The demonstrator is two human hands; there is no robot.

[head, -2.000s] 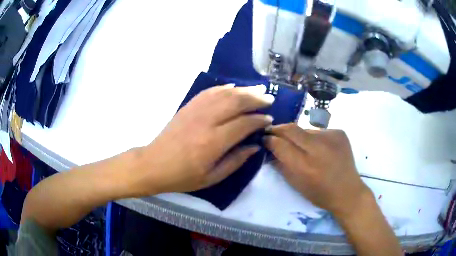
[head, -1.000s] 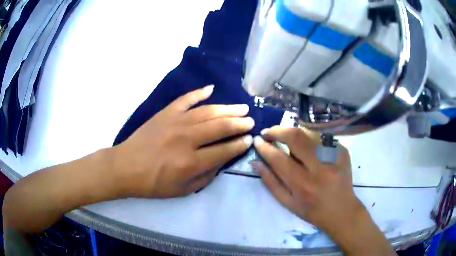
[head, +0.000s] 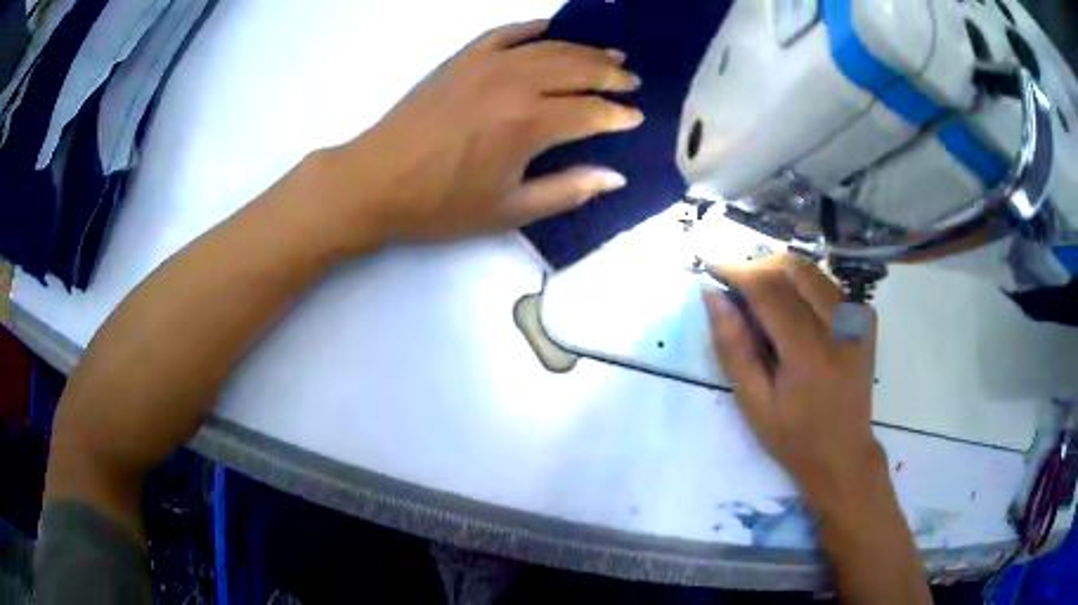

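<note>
The navy fabric panel point(head: 627, 154) lies on the white table to the left of the sewing machine head point(head: 816, 118), its lower corner pointing toward me. My left hand point(head: 473, 136) lies flat on the panel with fingers apart. My right hand point(head: 792, 366) is below the head, fingertips bent close together beside the presser foot and needle area point(head: 692, 219). A dark line shows between its fingers; I cannot tell whether it holds anything. The panel is not under the right hand.
Waiting navy and grey-white cut pieces point(head: 89, 142) lie at the table's left. A printed ruler strip point(head: 473, 520) runs along the front edge. Red-handled scissors point(head: 1046, 490) are at the right edge. An oblong opening point(head: 544, 334) shows beside the bed cover point(head: 627, 319).
The navy panel and my left hand have moved up and away from me, uncovering the bed beside the needle. My right hand has shifted slightly right, off the cloth. The view has shifted.
</note>
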